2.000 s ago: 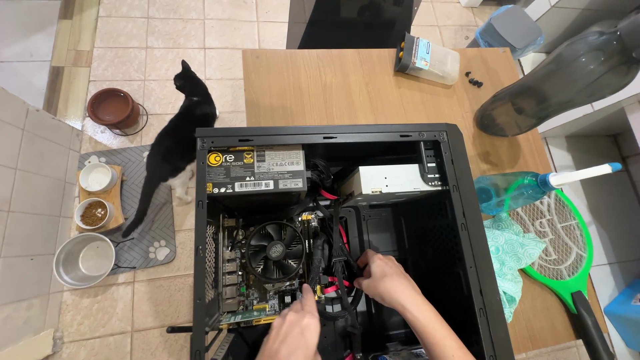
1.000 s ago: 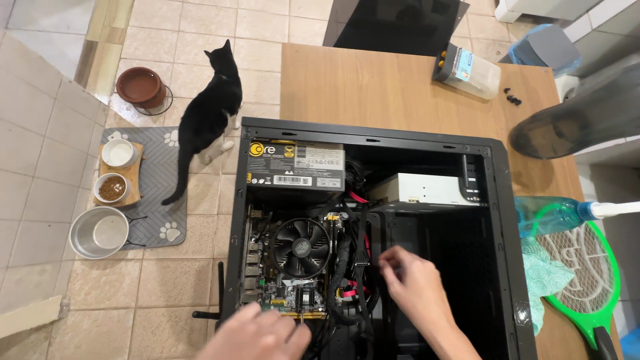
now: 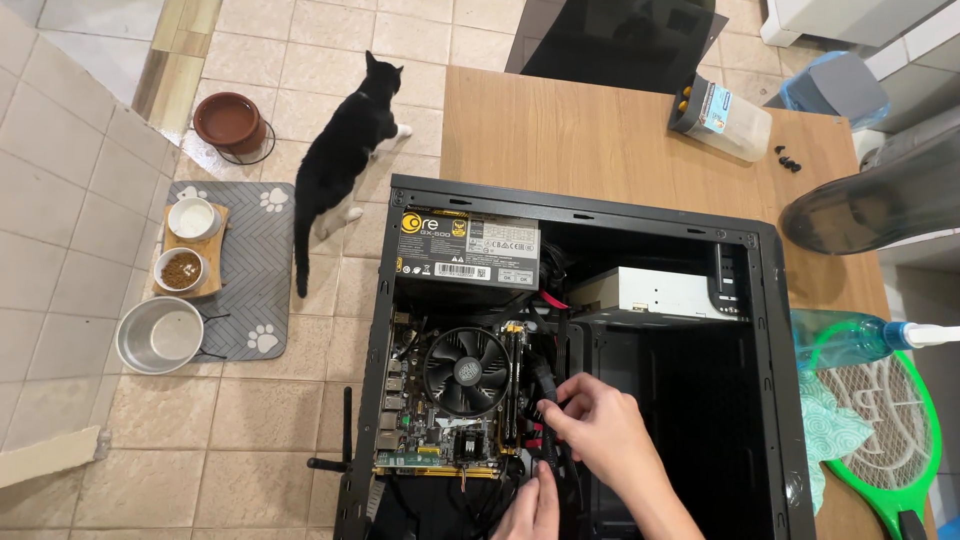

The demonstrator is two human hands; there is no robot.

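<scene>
An open black computer case lies on the wooden table. Inside it are a power supply at the upper left, a white-sided drive at the upper right, and a motherboard with a round CPU cooler fan. Beside the memory modules runs a thick black sleeved cable. My right hand pinches this cable between thumb and fingers. At the cable's lower part is my left hand, fingertips touching it or just beside it; whether it grips is hidden.
Antennas stick out at the case's left. Around the case on the table are a plastic container, small black screws, a dark bottle, a spray bottle, a cloth and a green electric swatter. A cat stands on the floor.
My left hand has moved from over the motherboard's lower edge rightward to the cable. My right hand, with fingers raised a second ago, now holds the cable. The cat's head has turned.
</scene>
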